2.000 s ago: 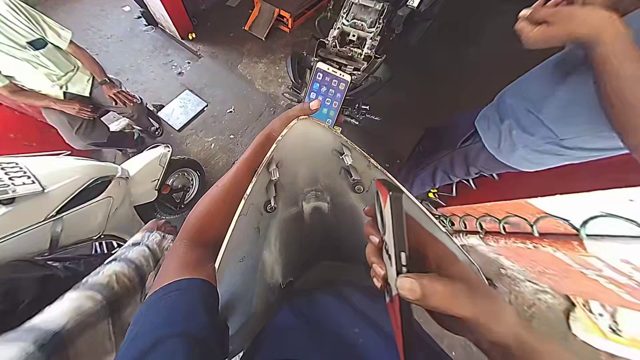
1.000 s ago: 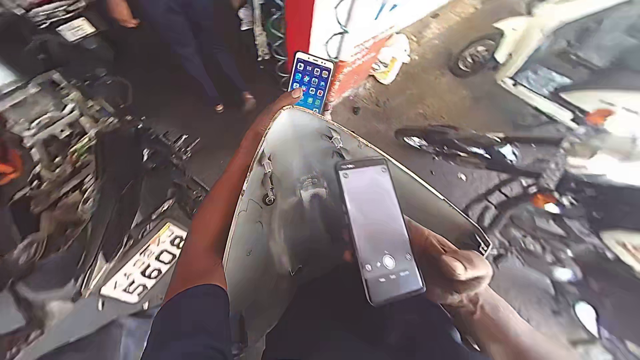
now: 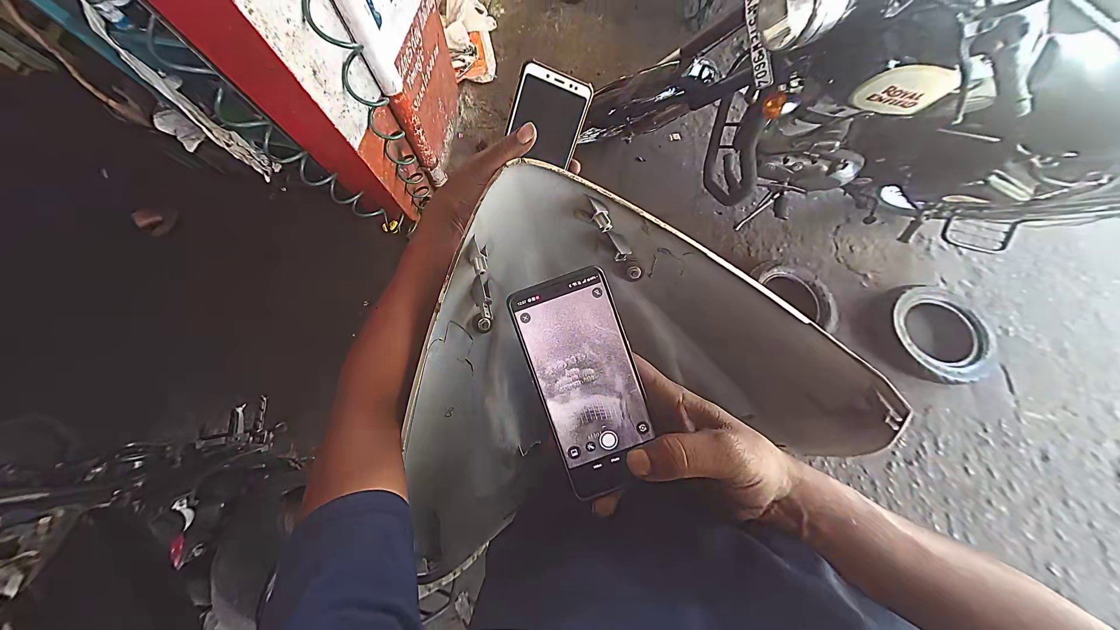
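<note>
A curved scooter body panel [image 3: 735, 350], its grey hollow side facing up, lies across my lap. Past its narrow far end, my left hand [image 3: 516, 147] grips a white-framed smartphone [image 3: 551, 109] with a dark screen; part of that hand is hidden behind the panel's edge. Over the panel's middle, my right hand [image 3: 713, 446] holds a black smartphone [image 3: 582, 376] by its lower end, with a camera view on its screen. Two metal brackets [image 3: 481, 284] with bolts are fixed on the panel's inner face.
Motorcycles [image 3: 901, 96] stand at the upper right, with two loose tyres [image 3: 945, 334] on the ground below them. A red and white post [image 3: 289, 87] with a coiled green hose [image 3: 350, 79] rises at the upper left. Motorcycle parts [image 3: 184, 516] fill the lower left.
The view has swung strongly. The left-hand phone's screen has gone from lit icons to dark. Two seconds ago the right-hand phone was edge-on; its screen now faces me.
</note>
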